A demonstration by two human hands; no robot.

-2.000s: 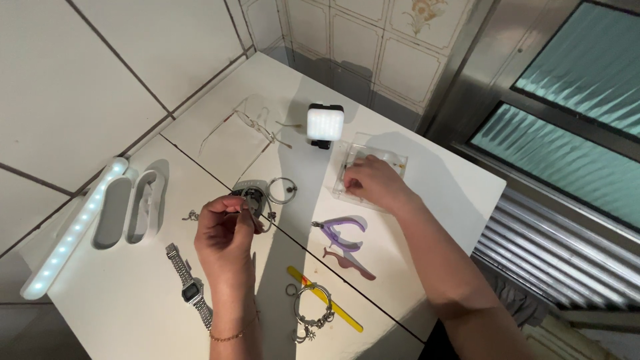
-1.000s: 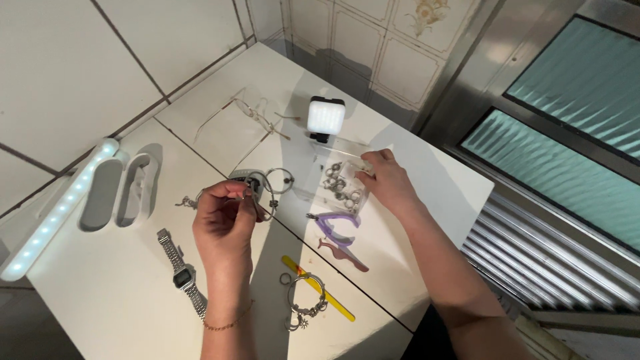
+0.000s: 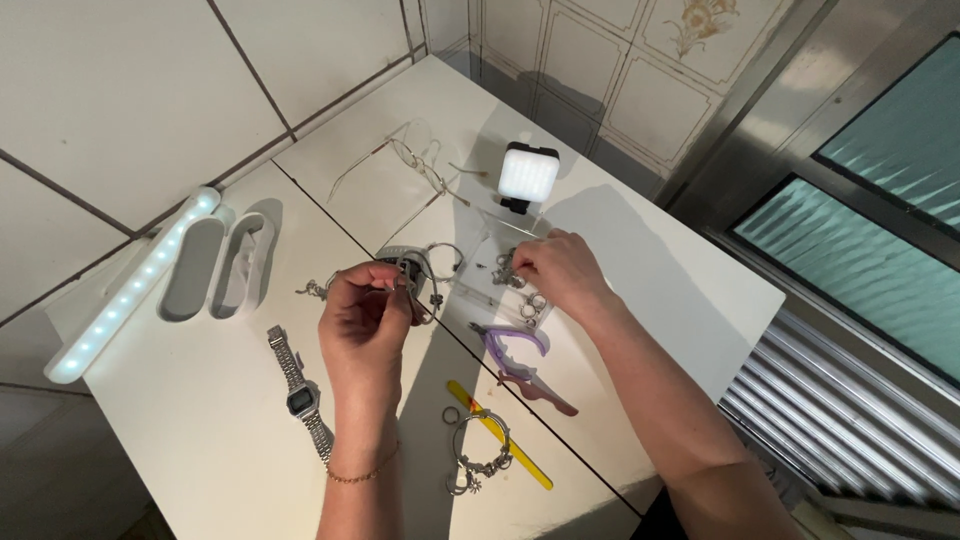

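Observation:
My left hand (image 3: 367,315) pinches a small ring-like metal piece (image 3: 400,283) between thumb and fingertips, above a dark-faced watch and a bangle (image 3: 444,262). My right hand (image 3: 562,270) reaches into a clear plastic box (image 3: 472,281), its fingertips at a cluster of small metal rings (image 3: 510,274); whether they grip one is unclear. More rings (image 3: 532,306) lie nearer in the box. Purple-handled pliers (image 3: 506,352) and a pink tool (image 3: 540,394) lie just below it. A charm bracelet (image 3: 482,442) rests over a yellow nail file (image 3: 525,459), beside a loose ring (image 3: 450,415).
A lit LED bar (image 3: 135,285) and an open grey-white case (image 3: 191,270) are at the left, above a silver digital watch (image 3: 302,401). Eyeglasses (image 3: 420,165) and a small lit lamp (image 3: 529,174) stand toward the back of the white table (image 3: 225,420), near the tiled wall.
My right hand has moved from the box's right edge to the rings inside. The rings, bunched together a second ago, now lie in separate groups. My left hand stays near the dark-faced watch.

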